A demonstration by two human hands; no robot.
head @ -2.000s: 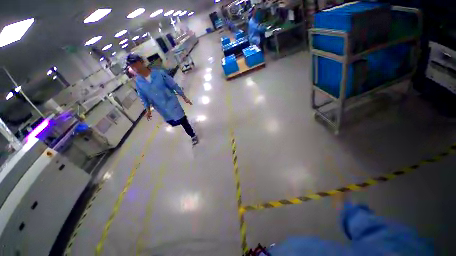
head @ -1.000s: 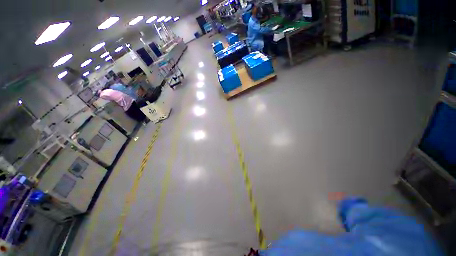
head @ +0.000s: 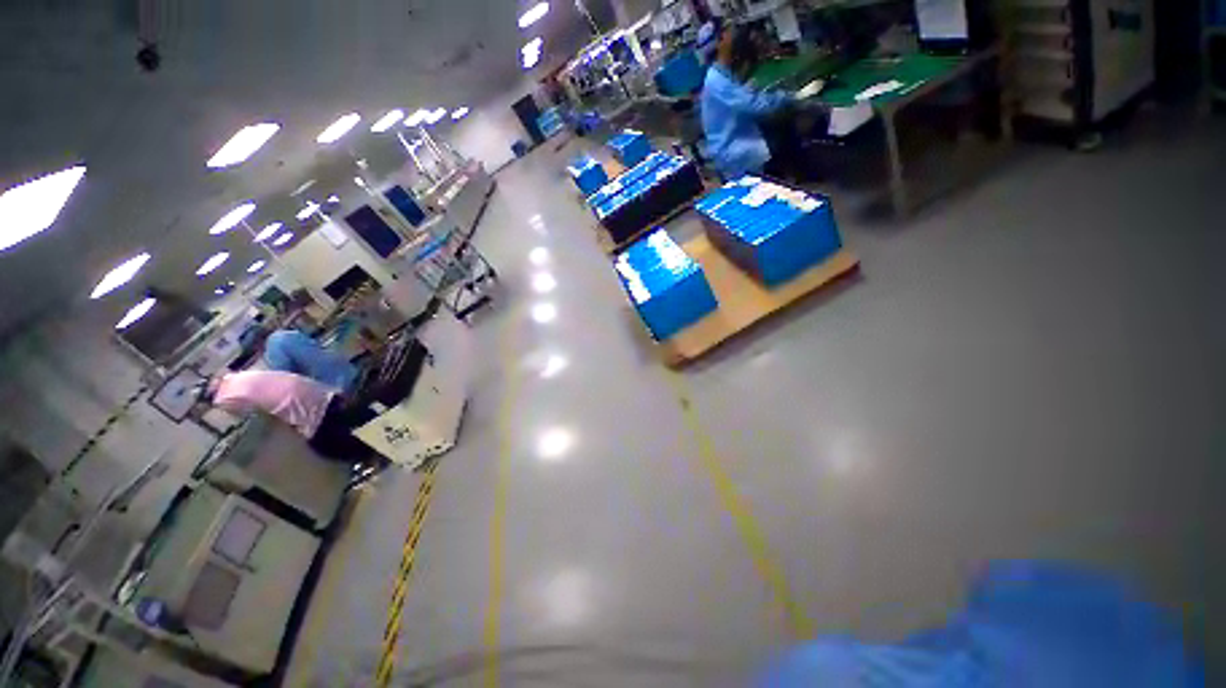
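No hand shows at this moment. A light blue smock sleeve lies blurred along the bottom right edge, and any hand beyond it is out of the picture or hidden. Nearest in front, on the floor to the right of the yellow line, is a low wooden platform. It bears a blue bin on its left and a larger blue bin on its right, both with white items on top.
Behind stand a dark blue bin and smaller blue ones. A person in blue is at a green-topped bench. At left, a person in pink bends beside a pale box, near machines and a wheeled cart.
The view has moved forward along the aisle, so the blue bins look nearer and larger. The person walking toward me and the right-hand rack have left the picture. The sleeve sits lower.
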